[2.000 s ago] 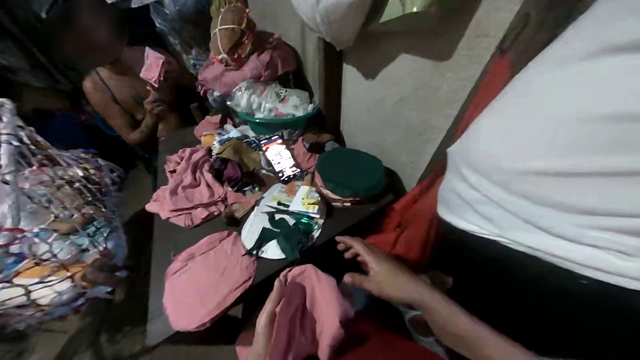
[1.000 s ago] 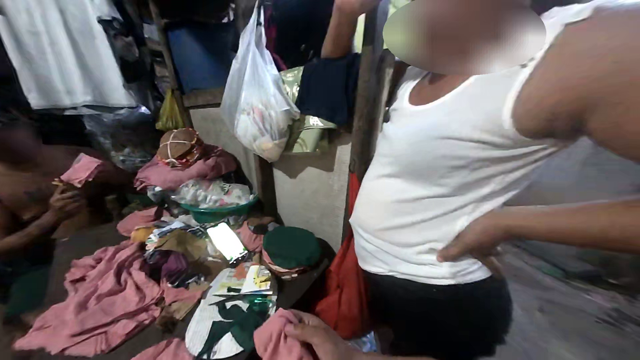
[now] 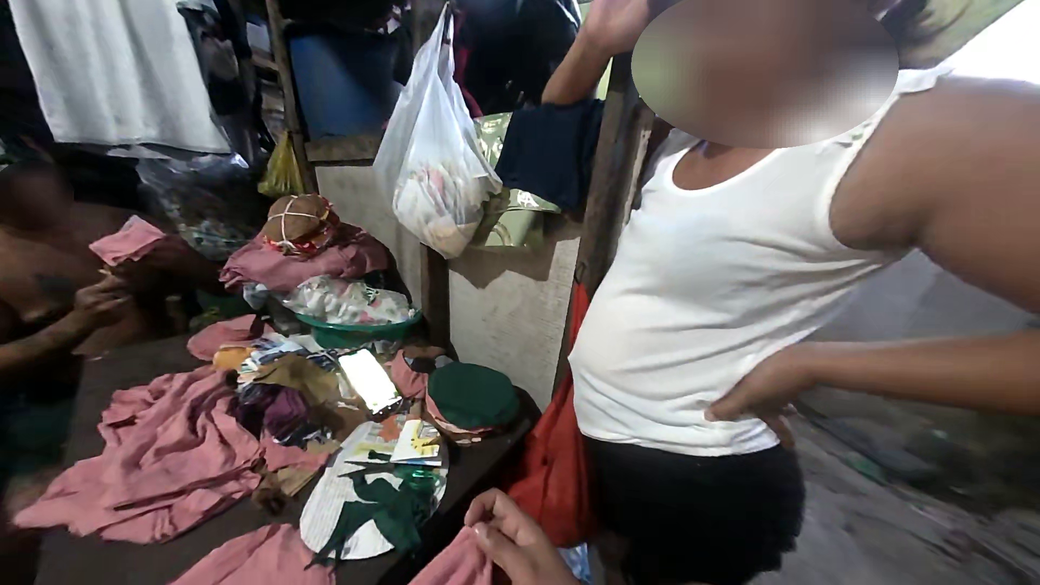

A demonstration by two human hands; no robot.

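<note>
My right hand [image 3: 516, 536] enters at the bottom edge, its thumb and fingers pinching the edge of a pink cloth [image 3: 455, 561]. The rest of that cloth is cut off below, and my left hand is out of view. Up and left of my right hand, a white oval piece [image 3: 321, 520] lies on the dark table [image 3: 65, 561], bearing dark green fabric scraps [image 3: 382, 512] and small printed papers [image 3: 416, 441]. Another flat pink cloth [image 3: 260, 561] lies at the table's near edge. A round stack with a dark green top [image 3: 471, 396] sits near the table's right edge.
A person in a white tank top [image 3: 731, 301] stands close at the right, hand on hip. Another person [image 3: 49, 276] at far left holds pink cloth. Crumpled pink fabric [image 3: 162, 463], a lit phone [image 3: 370, 380] and a green basin [image 3: 357, 331] occupy the table. A white plastic bag [image 3: 439, 162] hangs behind.
The view has tilted up. Two seconds ago my right hand was apart from the pink cloth; now it pinches its edge. My left hand, then at the cloth, has left the view.
</note>
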